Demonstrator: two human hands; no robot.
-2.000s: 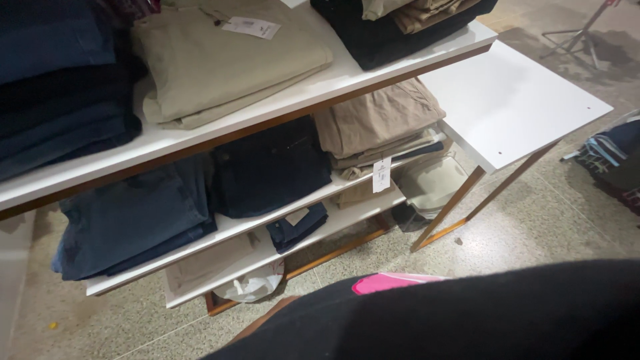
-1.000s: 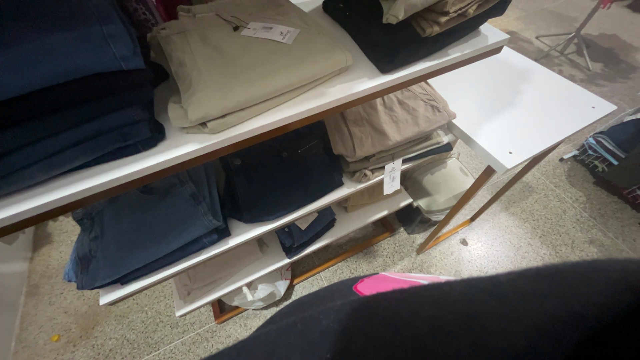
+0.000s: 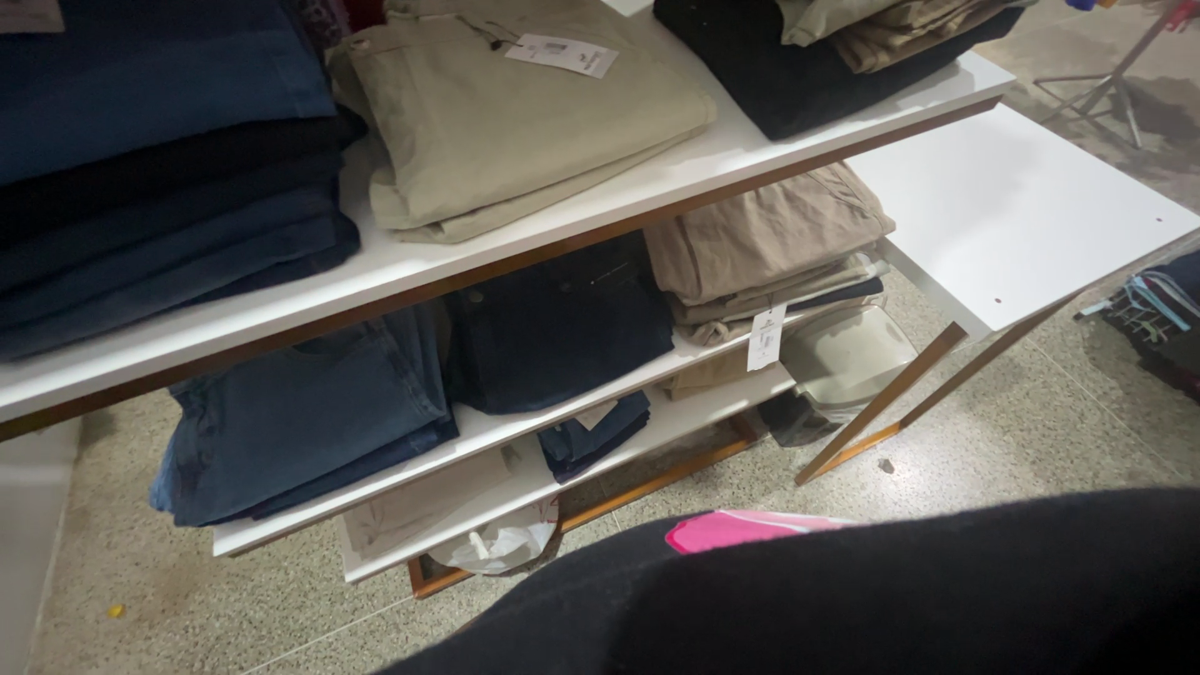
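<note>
Neither my left hand nor my right hand shows in the head view. Dark cloth [image 3: 844,600], which looks like a sleeve or garment close to the camera, fills the lower right, with a bit of pink fabric [image 3: 727,532] at its upper edge. On the top white shelf [image 3: 487,255] lie folded beige trousers [image 3: 534,131] bearing a paper tag [image 3: 562,56], between a stack of dark blue trousers [image 3: 159,225] and folded black trousers [image 3: 750,75]. Below are blue jeans [image 3: 309,412], dark navy trousers [image 3: 562,328] and a stack of tan trousers [image 3: 769,239] with a hanging tag [image 3: 766,337].
A white table [image 3: 1022,216] on brown legs adjoins the shelves at right. Beneath stand a lidded plastic container [image 3: 848,352] and a white plastic bag [image 3: 502,539]. A lower shelf holds small folded jeans [image 3: 595,436]. Dark garments [image 3: 1162,300] and a metal stand [image 3: 1116,84] are farther right.
</note>
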